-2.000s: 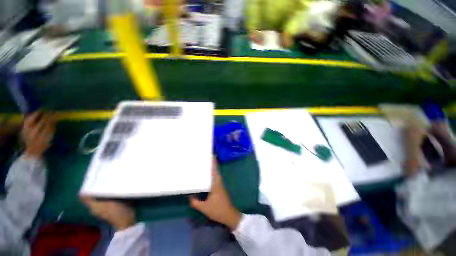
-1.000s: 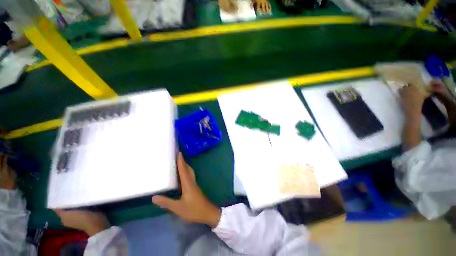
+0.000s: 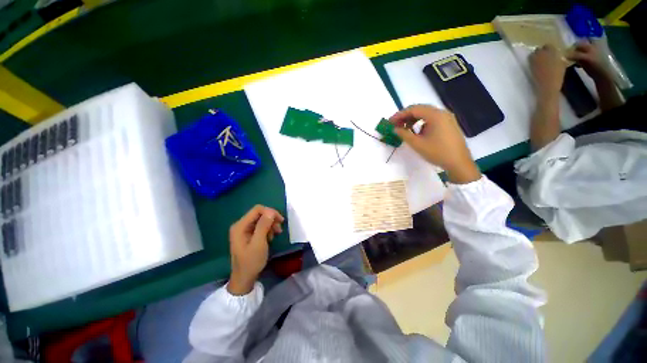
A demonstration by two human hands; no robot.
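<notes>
Green circuit board modules lie overlapping on the white work sheet, with thin dark wires trailing. My right hand has its fingers on a small green module at the sheet's right side; fingertips hide part of it, and a small white bit shows by the fingers. My left hand is over the bench left of the sheet, fingers curled, with nothing seen in it. A tan strip sheet lies near the front of the white sheet.
The foam tray with rows of dark pieces stands on the left. Beside it is a blue bin with loose tan strips. A black housing lies on a white sheet to the right, where another person's hands work.
Both hands have left the foam tray. My right hand has moved to the small green module on the sheet, and my left hand has drawn back. The view has shifted right and downward.
</notes>
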